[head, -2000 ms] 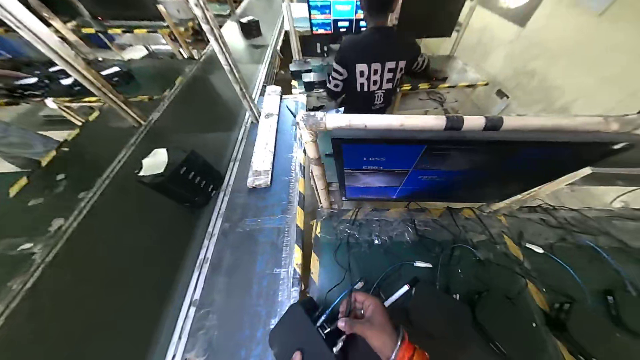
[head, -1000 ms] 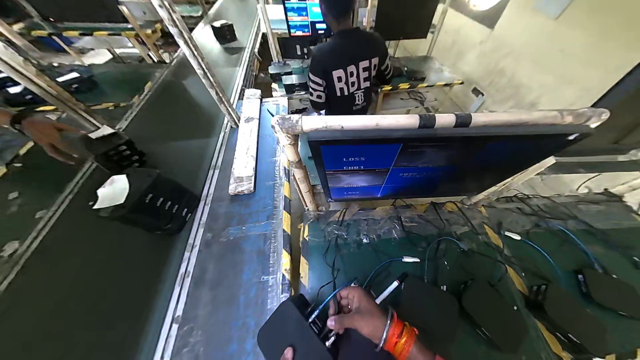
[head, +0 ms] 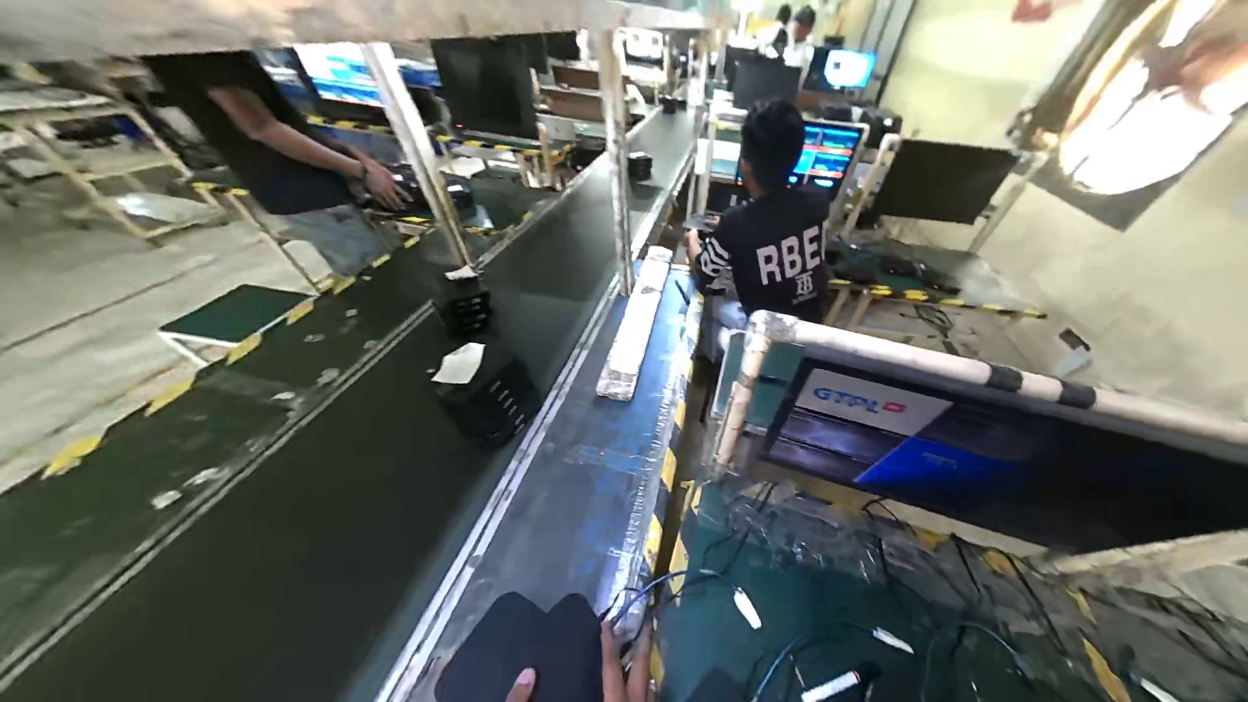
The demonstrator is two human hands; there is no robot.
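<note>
A black plastic box (head: 502,643), with a second dark box-like part (head: 577,639) against its right side, lies at the bottom of the view over the blue-black ledge. My left hand (head: 523,684) shows only a fingertip, pressed on the black box. My right hand (head: 627,663) is at the right edge of the boxes, fingers stretched forward beside a thin blue cable (head: 668,577); its palm is out of view, and whether it grips the cable is unclear. A white connector (head: 747,608) and a white marker-like stick (head: 831,686) lie on the green mat.
Stacked black boxes (head: 487,395) stand on the dark conveyor belt (head: 322,526) at left. A white wrapped bar (head: 634,327) lies on the ledge. A monitor (head: 975,458) in a taped pipe frame stands at right. One person sits ahead; another stands across the belt.
The view has swung up and left. My hands and the black box have moved left, from over the green mat to over the ledge. The monitor picture has changed.
</note>
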